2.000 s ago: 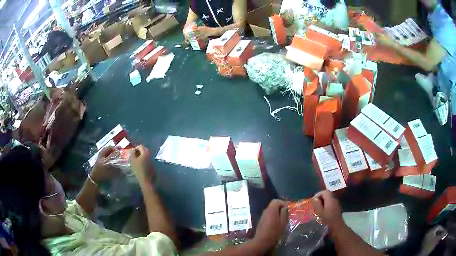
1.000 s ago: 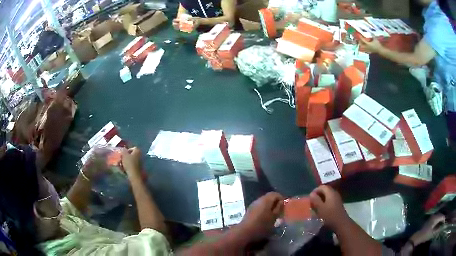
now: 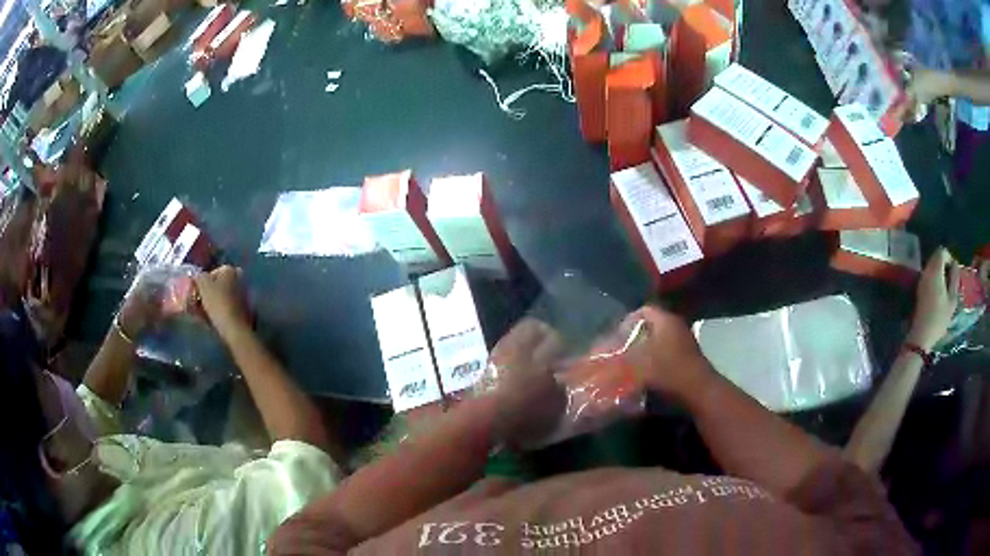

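An orange product box (image 3: 604, 380) is inside a clear plastic bag close to my body at the table's near edge. My right hand (image 3: 654, 345) grips the bagged box at its upper right side, by the bag's film. My left hand (image 3: 529, 375) is at the left side of the bag and is blurred; its fingers seem to touch the film, but its grip is unclear. A stack of flat bags (image 3: 787, 353) lies to the right of my hands. Two product boxes (image 3: 428, 338) lie white side up to the left of my hands.
Two boxes (image 3: 465, 217) stand beyond, beside a white translucent pile (image 3: 317, 223). More boxes (image 3: 754, 147) lie at the right, with orange boxes (image 3: 630, 98) and a white cord bundle (image 3: 499, 27) behind. People work at left (image 3: 195, 478) and right (image 3: 931, 315).
The view has tilted down, showing my shirt. The bagged box has turned from an orange end into a slanted, blurred position. A hand at the right now shows holding a wrapped item.
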